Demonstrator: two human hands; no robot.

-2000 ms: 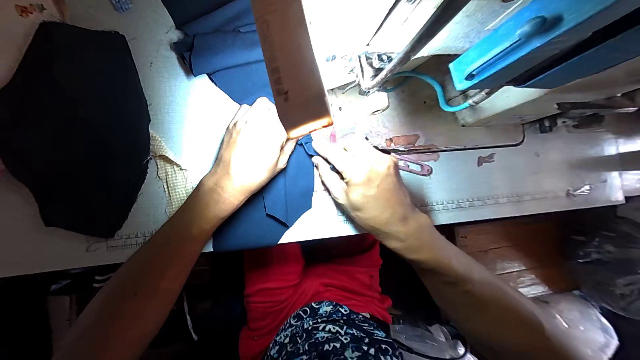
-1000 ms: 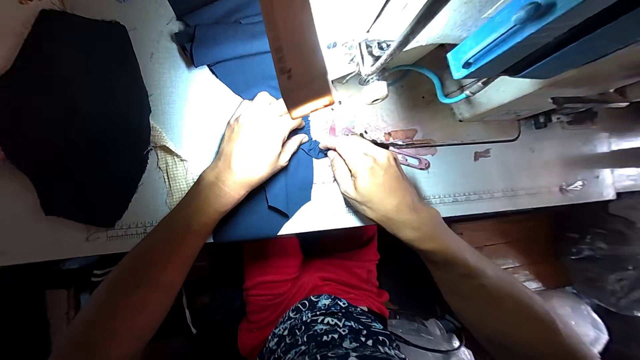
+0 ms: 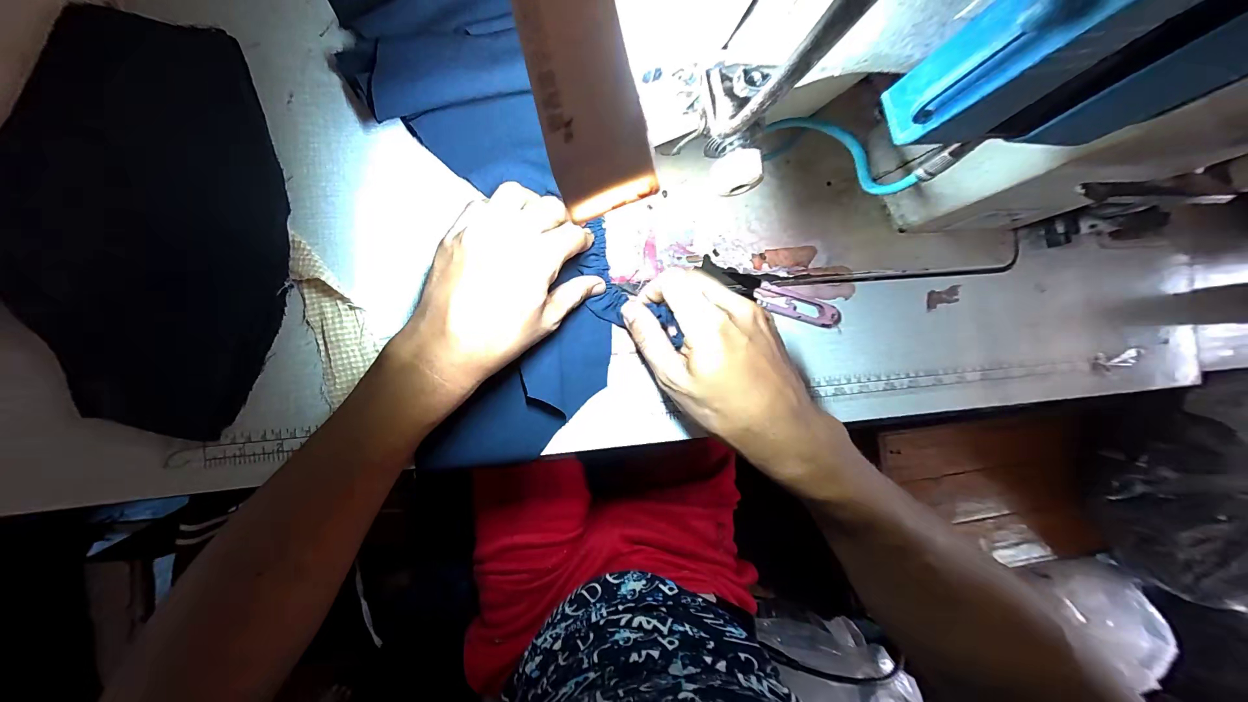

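Navy blue fabric (image 3: 575,390) lies over the work surface and hangs at its front edge. My left hand (image 3: 502,283) rests on it, thumb and fingertips at a gathered edge just below a brown panel (image 3: 590,107) that hides part of the sewing machine. With fingertips pinched, my right hand (image 3: 717,346) holds the gathered end of the fabric. Thread snips with a pinkish handle (image 3: 799,304) lie beside the right fingers, partly hidden by them. The machine's presser area is hidden behind the panel and glare.
A black fabric piece (image 3: 146,224) lies at the left, with a yellow checked cloth (image 3: 336,327) beside it. The sewing machine's metal parts (image 3: 736,122), a light blue tube (image 3: 848,146) and a blue box-like part (image 3: 975,68) stand at the upper right. Printed rulers (image 3: 253,448) run along the front edge.
The gathered fabric end between my hands now extends further toward my right fingers. My right hand has shifted slightly away from the panel's lower edge since the earliest frame.
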